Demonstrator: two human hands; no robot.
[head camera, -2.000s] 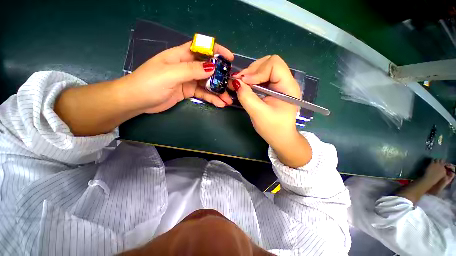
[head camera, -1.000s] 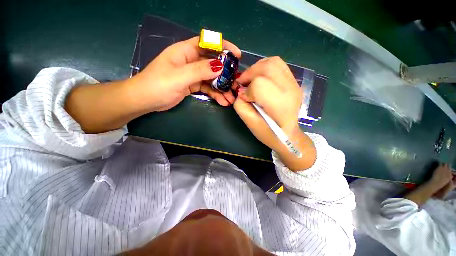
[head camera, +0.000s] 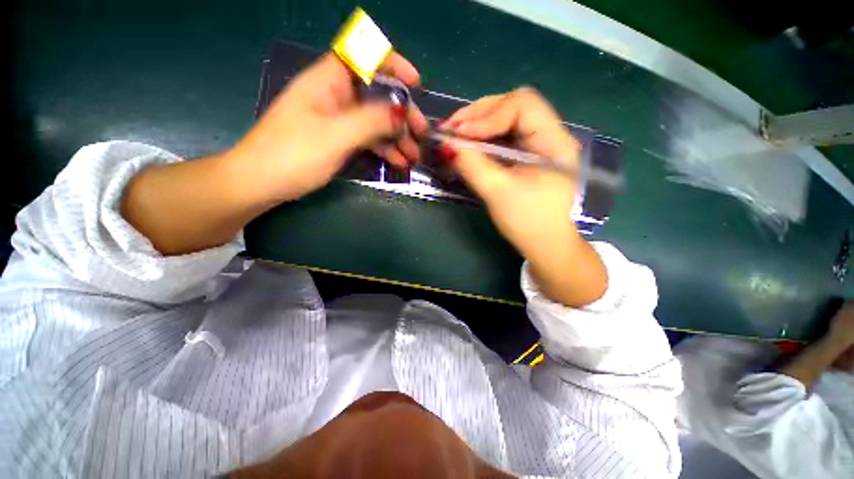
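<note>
My left hand (head camera: 323, 126) holds the small watch case (head camera: 389, 91) between thumb and fingers. The case is blurred and partly covered by the fingers, so its inside cannot be made out. The yellow-edged battery (head camera: 361, 45) with a white face stands tilted above the left fingertips, beside the case. My right hand (head camera: 520, 154) grips the slim silver tweezers (head camera: 510, 151), blurred, their tip end close to the case; whether they touch it or hold a piece cannot be told. Black sheets (head camera: 599, 173) with glossy strips lie under both hands.
A crumpled clear plastic bag (head camera: 740, 159) lies on the dark green bench (head camera: 655, 271) to the right. A pale rail (head camera: 637, 61) curves along the far edge and meets a post (head camera: 815, 125). Another person's sleeve (head camera: 773, 407) and hand show at the lower right.
The left hand has tilted the case and battery, and the battery sits higher and further left. The right hand has turned, so the tweezers point more sideways, and it is slightly apart from the left hand.
</note>
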